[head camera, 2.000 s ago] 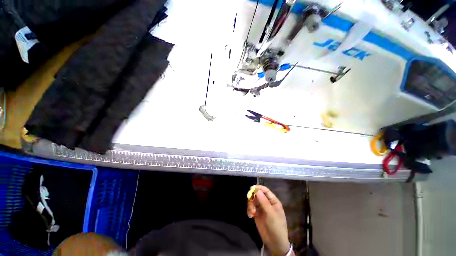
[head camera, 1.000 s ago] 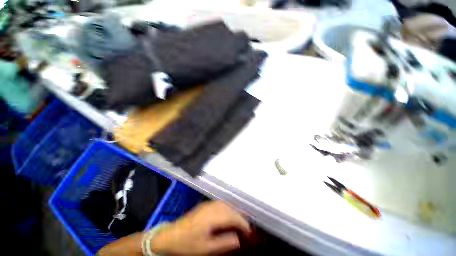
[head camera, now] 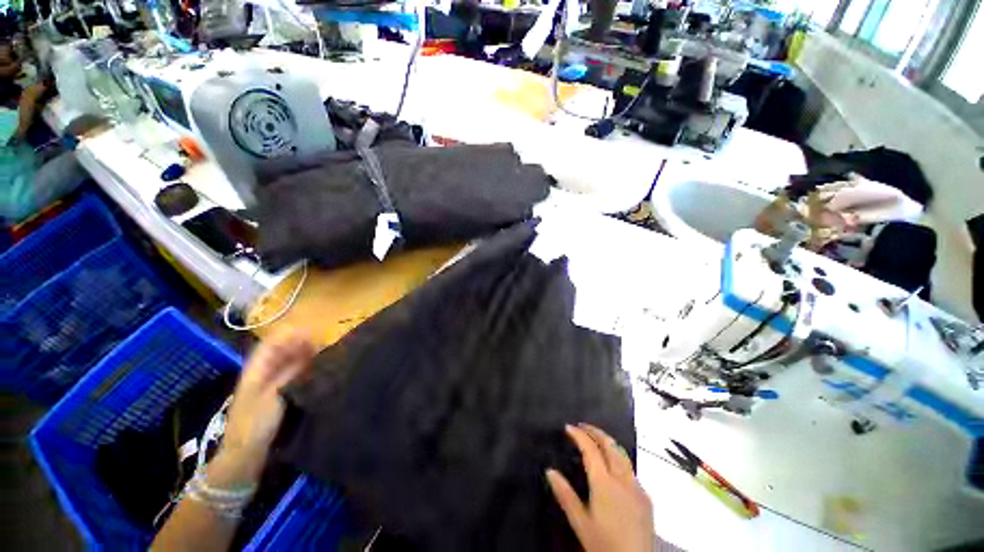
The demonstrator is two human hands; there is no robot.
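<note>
A dark cloth panel [head camera: 464, 388] lies spread over the front of the table and hangs over its edge. My left hand [head camera: 270, 377] is at the panel's left edge, slightly blurred, with the cloth edge at its fingers. My right hand [head camera: 606, 491] lies on the panel's lower right part, fingers spread, gripping nothing. Thread snips [head camera: 714, 478] with a red and yellow-green handle lie on the table right of the panel, below the needle area [head camera: 707, 386] of the white sewing machine [head camera: 852, 345].
A tied dark roll [head camera: 432, 199] with a white tag lies behind the panel, by a brown board [head camera: 356, 291]. A blue crate [head camera: 119, 372] with dark pieces stands at lower left. A white trough [head camera: 701, 205] is behind the table. A person's sleeve [head camera: 43, 183] shows far left.
The view has swung left and up. The dark pieces lying folded left of the machine are now spread closer to me. Both hands are now at the cloth; the left has moved up from below the table edge.
</note>
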